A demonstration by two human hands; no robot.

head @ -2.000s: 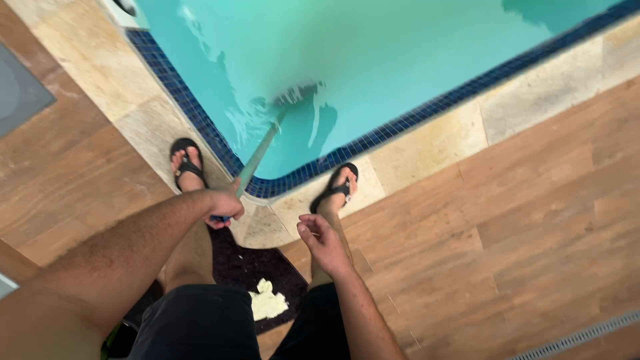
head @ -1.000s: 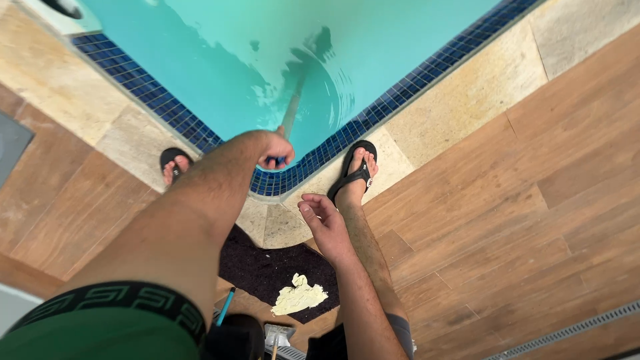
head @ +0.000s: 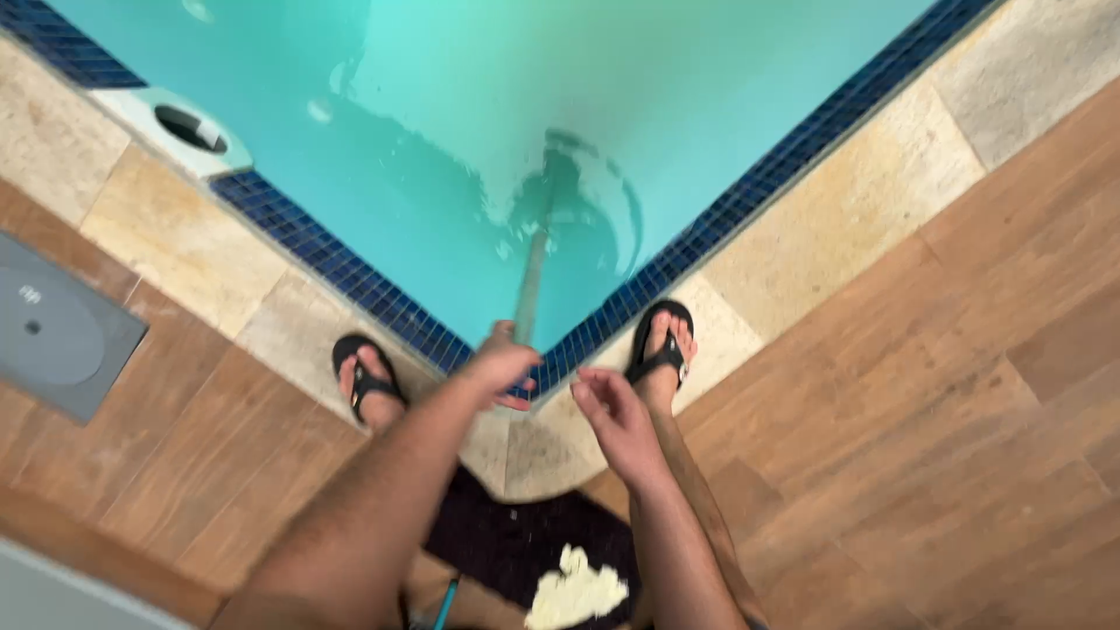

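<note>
My left hand (head: 505, 363) is at the pool's near corner, its fingers around the upper end of a long pole (head: 533, 280) that slants down into the turquoise water. The pole's far end is under water and blurred by ripples, so what it carries cannot be made out. To the right, my right hand (head: 610, 404) hangs above the stone edge with fingers loosely curled and nothing in it. Below both hands lies a dark mat (head: 490, 516) with a crumpled pale yellow cloth or similar soft piece (head: 577, 591) on it.
Blue tiles (head: 350, 278) line the pool under a pale stone coping (head: 840, 219). A white skimmer opening (head: 175, 131) is in the left wall. A grey floor cover (head: 66, 324) lies at left on wood-look flooring (head: 875, 437). My feet in black flip-flops stand on either side of the corner.
My left hand moved forward to over the pool corner, then back a little, still with the pole. My right hand stays empty near the corner. The view has shifted toward the left pool wall.
</note>
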